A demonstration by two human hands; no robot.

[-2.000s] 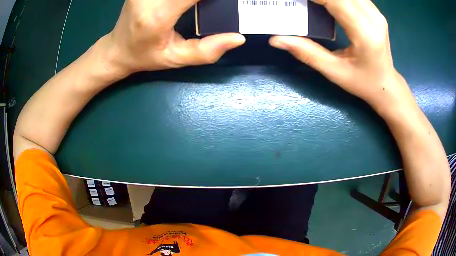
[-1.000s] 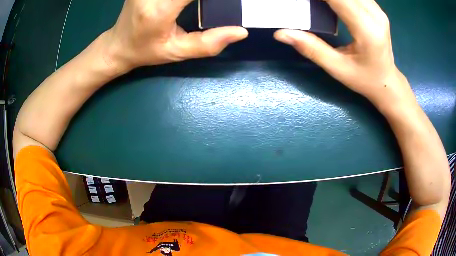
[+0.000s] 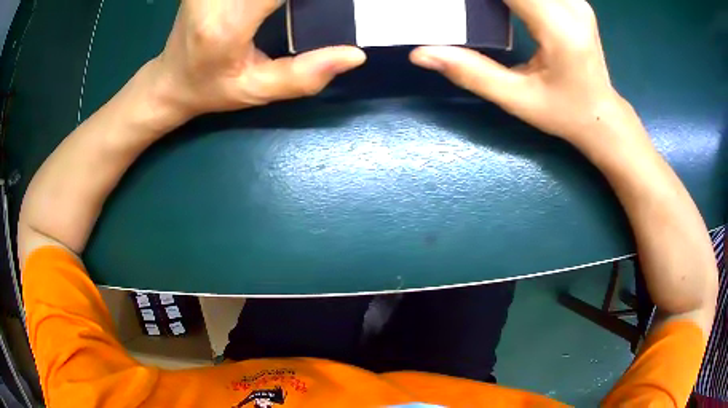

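A black retail box (image 3: 323,25) is at the top edge of the view, which cuts off its upper part. A white label (image 3: 410,22) covers the middle of its near side; no print is readable on it now. My left hand (image 3: 239,60) holds the box's left end, its thumb along the lower edge. My right hand (image 3: 543,68) holds the right end, its thumb also at the lower edge. The thumbs are apart, below the label. The fingers of both hands are partly cut off or hidden. Both hands are bare.
The glossy dark green table (image 3: 359,215) has a pale curved front edge. Below it at the left, an open brown carton (image 3: 215,319) holds black boxes with white labels (image 3: 164,313). A dark metal stand (image 3: 611,311) is on the green floor at the right. Striped cloth shows at the right edge.
The box and both hands have shifted slightly left in the view, along with the table edge. The barcode lines seen earlier on the label no longer show. The grip looks the same.
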